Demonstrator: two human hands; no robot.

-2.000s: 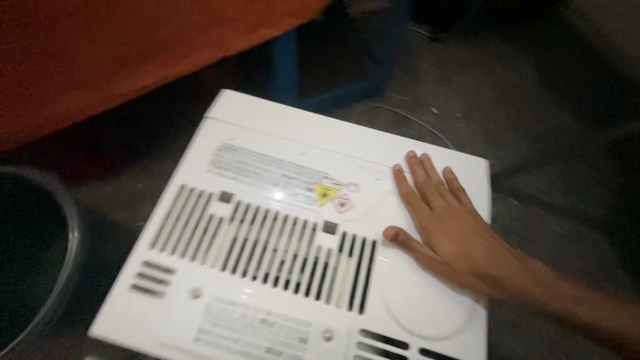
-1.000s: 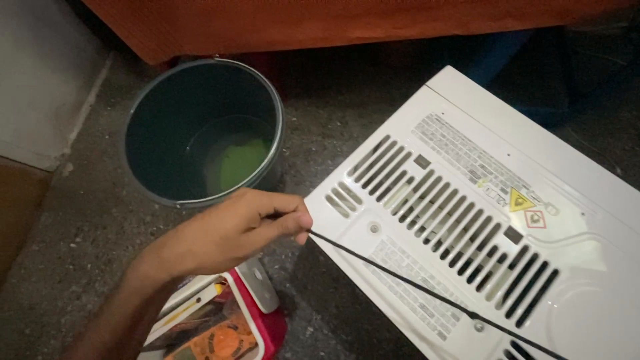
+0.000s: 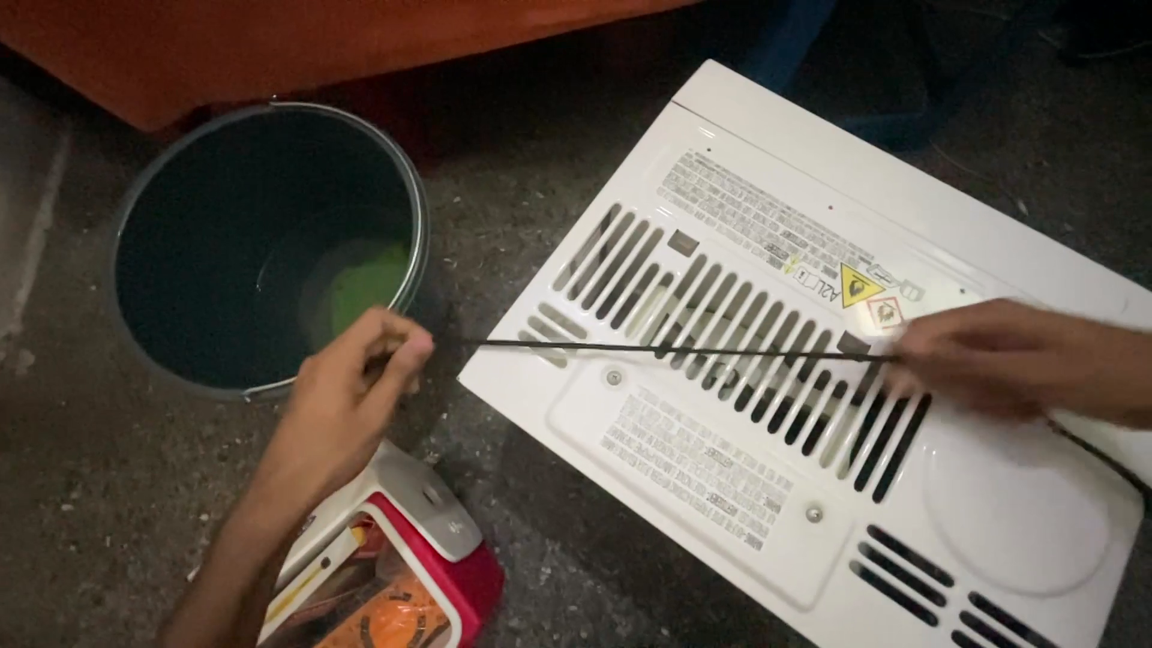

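Observation:
A thin black cord (image 3: 666,349) is stretched taut between my two hands, over the slotted panel of a white appliance housing (image 3: 900,234). The left end is pinched between the thumb and fingers of my left hand (image 3: 360,387), just past the housing's left corner. My right hand (image 3: 990,360), blurred, grips the cord above the right part of the panel, near the warning stickers (image 3: 861,286). From there the cord runs on down to the right edge of the view. Printed text, slots and screws show on the housing.
A dark bucket (image 3: 189,270) with a metal handle and something green inside stands at the left. Below it is a red and white case (image 3: 481,576) with a clear lid and orange contents. An orange cloth (image 3: 270,45) hangs at the top; a blue frame (image 3: 886,126) stands behind the housing.
My right hand, out of view one second ago, is now on the cord. My left hand still holds the cord, which now lies nearly level rather than slanting down to the right.

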